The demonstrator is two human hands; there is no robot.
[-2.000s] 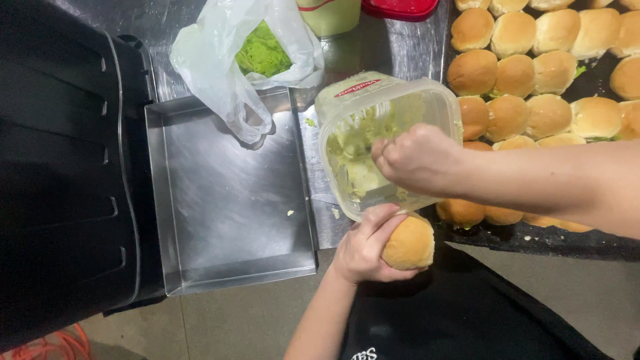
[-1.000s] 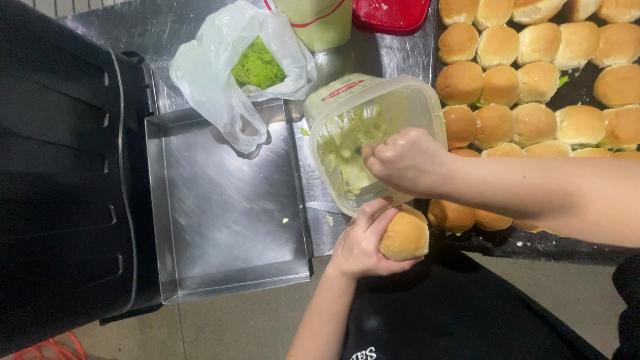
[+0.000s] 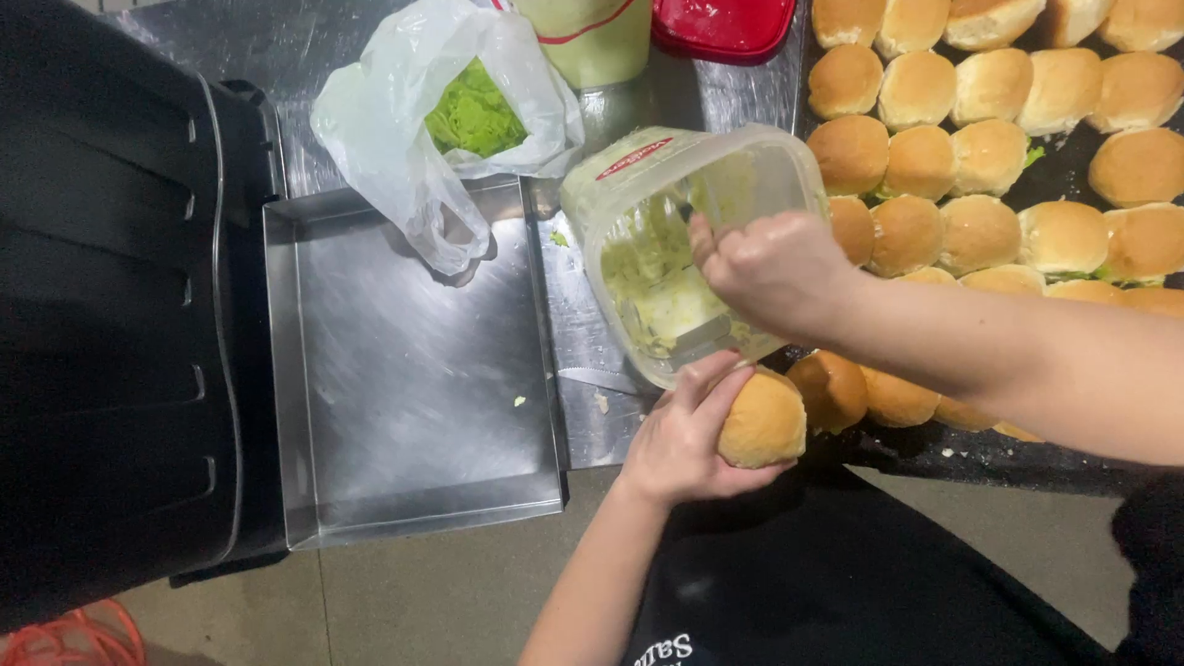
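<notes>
My left hand (image 3: 689,439) holds a round bread roll (image 3: 763,418) at the lower edge of a clear plastic tub (image 3: 809,176), with its fingers at the rim. The tub is tilted with its mouth towards me, and pale green spread (image 3: 647,268) coats its inner walls. Over the mouth of the tub, my right hand (image 3: 772,268) is closed on a utensil whose dark part shows by the fingers; the rest of it is hidden. A knife blade (image 3: 606,379) lies on the steel table, left of my left hand.
A shallow metal tray (image 3: 416,370) is at the left, partly under a plastic bag (image 3: 370,102) of shredded lettuce (image 3: 476,111). Behind are a second tub (image 3: 592,42) and a red lid (image 3: 721,23). Rows of rolls (image 3: 985,231) fill a dark tray at right. A black bin (image 3: 102,305) stands far left.
My right hand has shifted slightly within the tub's mouth. My left hand keeps hold of the roll by the rim.
</notes>
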